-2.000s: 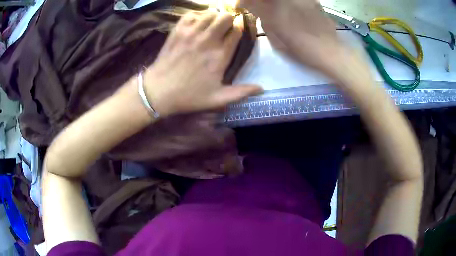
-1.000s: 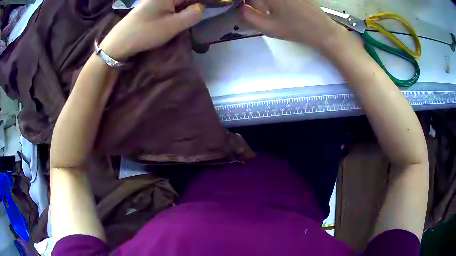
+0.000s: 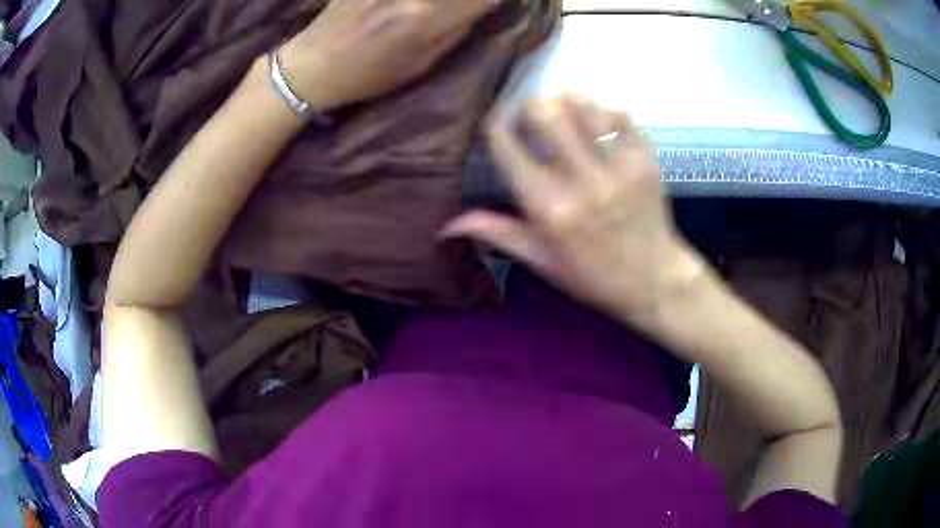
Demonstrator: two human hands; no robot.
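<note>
A brown garment panel (image 3: pixel 361 196) lies in folds over the table's left part and hangs over its front edge. My left hand (image 3: pixel 387 41) lies on the cloth near the top edge of the picture, its fingertips partly cut off or hidden. My right hand (image 3: pixel 588 196) is blurred, over the table's front edge at the panel's right border. Its fingers are bent and its thumb points left over the cloth; whether it grips the cloth cannot be told. The needle area is not clearly visible.
Shears (image 3: pixel 835 88) with a yellow and a green loop lie at the upper right. The ruler-marked table edge (image 3: pixel 783 170) runs to the right. Brown cloth (image 3: pixel 283 371) is heaped below at the left, and more brown pieces (image 3: pixel 845 299) lie below table level at the right.
My right hand has moved from the top down to the table's front edge. My left hand has moved right, and the panel reaches further right at the top. The view has shifted slightly.
</note>
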